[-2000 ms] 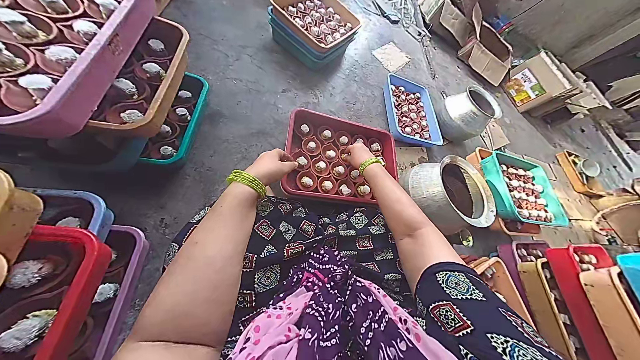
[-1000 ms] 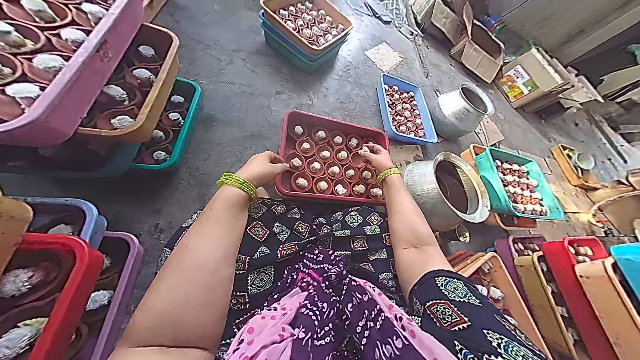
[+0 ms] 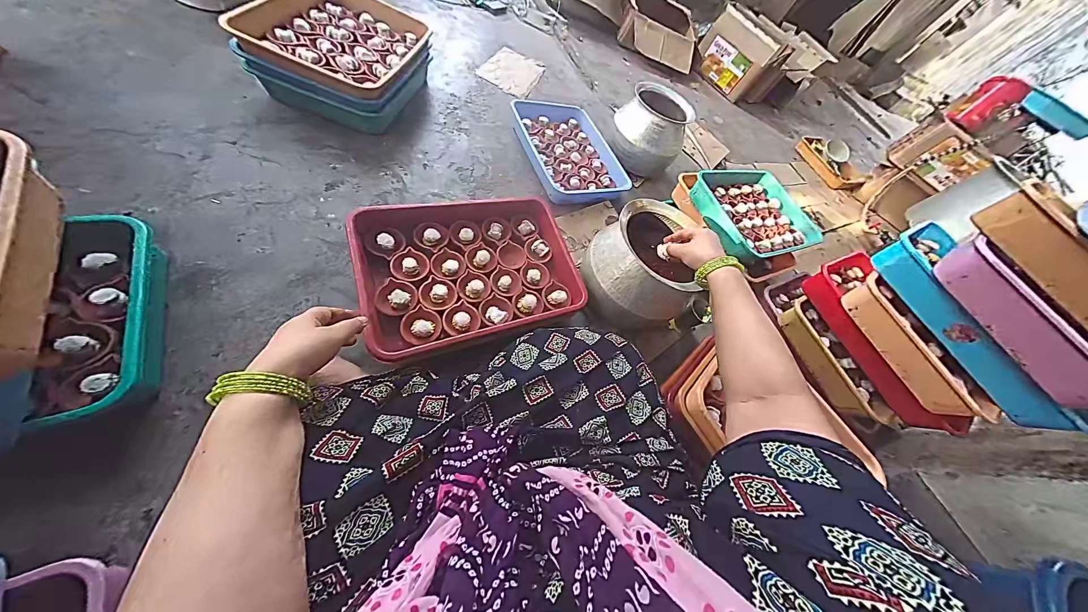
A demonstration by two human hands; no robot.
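A dark red plastic tray (image 3: 544,316) lies before my lap, holding rows of small clay cups, nearly all with a whitish lump on top. One clay cup (image 3: 511,256) near its right side shows no lump. My left hand (image 3: 310,342) rests at the tray's left edge, thumb and fingertips close together; whether it pinches the rim I cannot tell. To the right of the tray stands a round metal pot (image 3: 614,274) with dark contents. Over its mouth is my right hand (image 3: 693,248), its fingertips closed on a small whitish lump (image 3: 663,251).
Beyond the tray are a blue tray (image 3: 614,183) of filled cups and a second metal pot (image 3: 650,136). A teal tray (image 3: 803,223) sits behind the near pot. Stacked trays (image 3: 901,340) line the right, a green tray (image 3: 153,323) the left. Cardboard boxes (image 3: 739,51) stand at the back.
My right hand has moved from the red tray's right side to over the near pot's mouth. A cup without a lump now shows in the tray. The view has swung to the right.
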